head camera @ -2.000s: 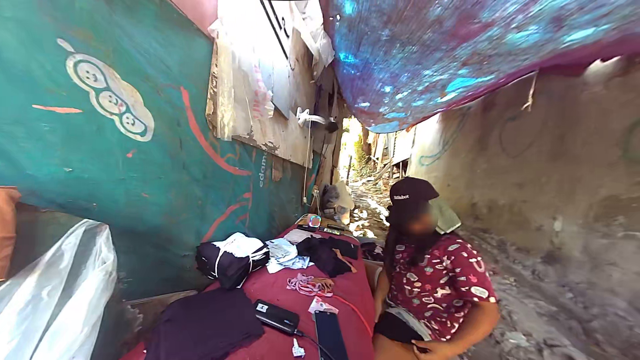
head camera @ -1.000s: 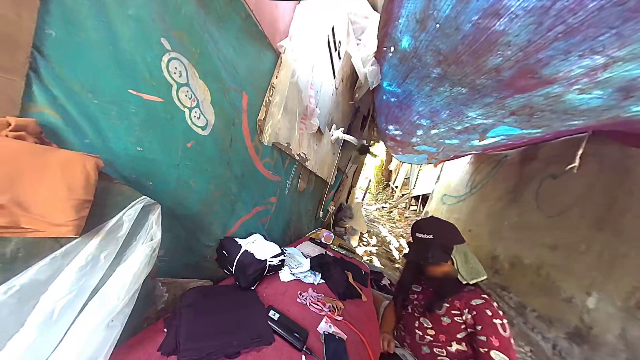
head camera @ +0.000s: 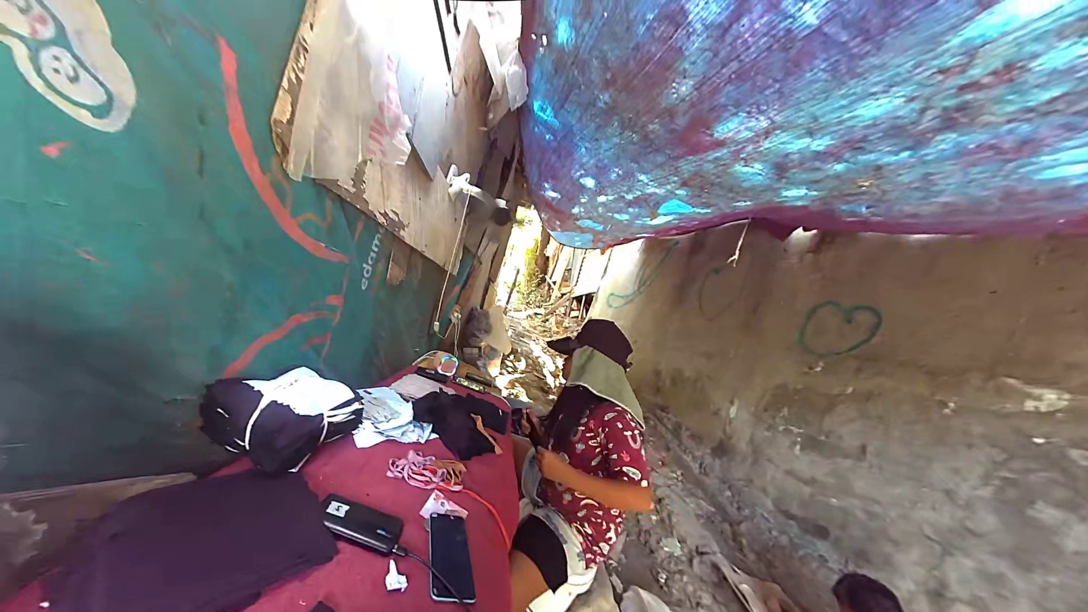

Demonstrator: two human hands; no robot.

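Observation:
Neither my left hand nor my right hand shows in the head view. On a red cloth (head camera: 374,476) lie a smartphone (head camera: 450,557) with a dark screen, a black power bank (head camera: 363,524) with a cable, and a dark folded cloth (head camera: 195,535). Behind them sit a tied bundle of dark and white cloth (head camera: 280,416), light blue cloth (head camera: 388,416), a black garment (head camera: 463,422) and a tangle of pink cord (head camera: 421,469). A small white object (head camera: 395,578) rests beside the power bank.
A person (head camera: 599,459) in a cap and patterned red shirt sits right of the cloth. The top of another head (head camera: 865,592) shows at the bottom right. A green painted panel (head camera: 170,255) stands left, a concrete wall (head camera: 892,382) right; a blue-purple tarp (head camera: 765,110) hangs overhead.
The seated person has turned from facing my way to side-on, facing left, with a forearm now raised near the cloth's edge. The view has shifted to the right.

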